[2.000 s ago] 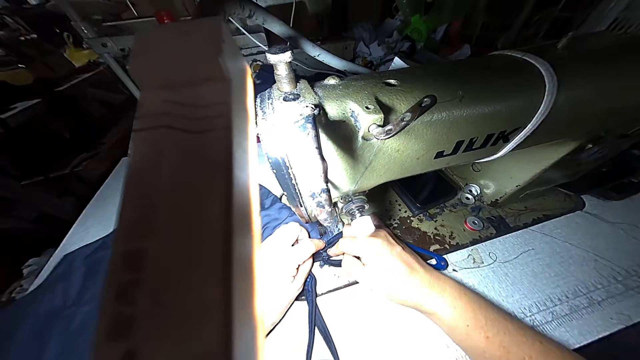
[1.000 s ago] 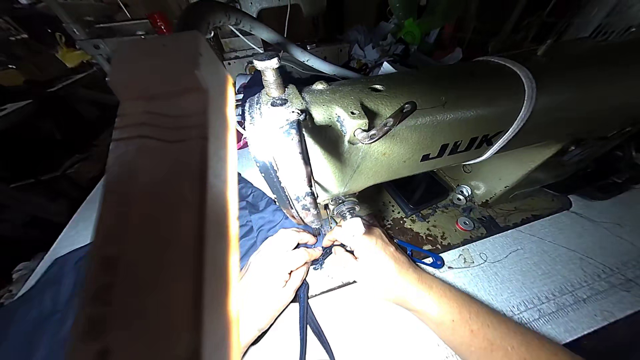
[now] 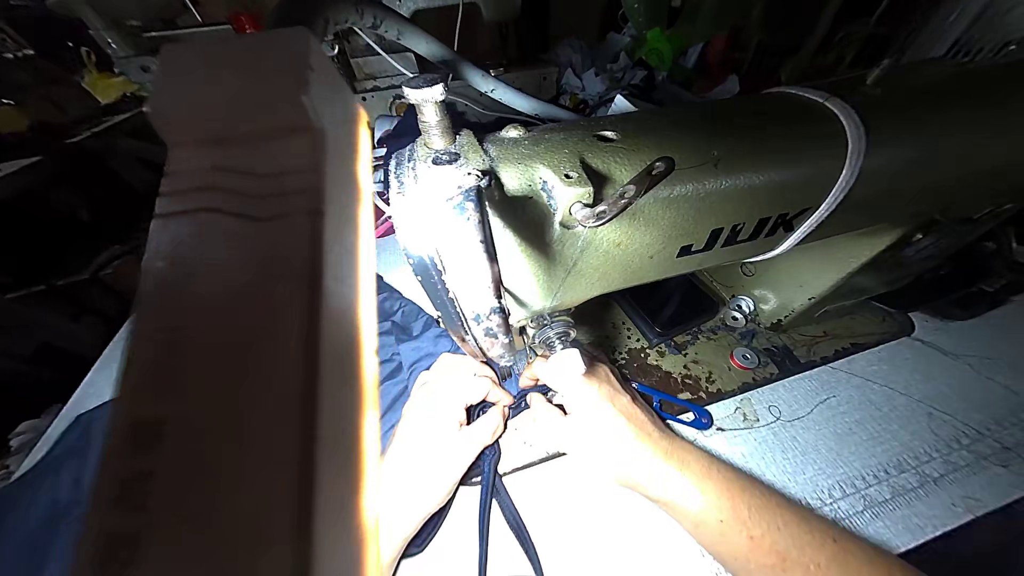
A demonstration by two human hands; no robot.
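Both my hands are at the needle end of a green Juki sewing machine (image 3: 632,192). My left hand (image 3: 456,408) pinches dark blue fabric (image 3: 404,332) between thumb and forefinger, just in front of the presser foot area. Close on its right, my right hand (image 3: 584,400) grips the edge of the same dark piece below the tension discs (image 3: 554,332). Narrow dark blue straps (image 3: 492,512) hang from between the hands toward me. The needle tip is hidden by the machine head and my fingers.
A wide brown upright board or post (image 3: 232,320) blocks the left side. Blue-handled thread snips (image 3: 680,408) lie beside my right wrist. Metal bobbins (image 3: 740,310) and a red-rimmed bobbin (image 3: 744,358) rest on the machine bed. Loose thread and a printed ruler scale (image 3: 888,480) mark the worktable.
Both hands stay at the needle area with the dark fabric in their fingers. The fingers have shifted only slightly.
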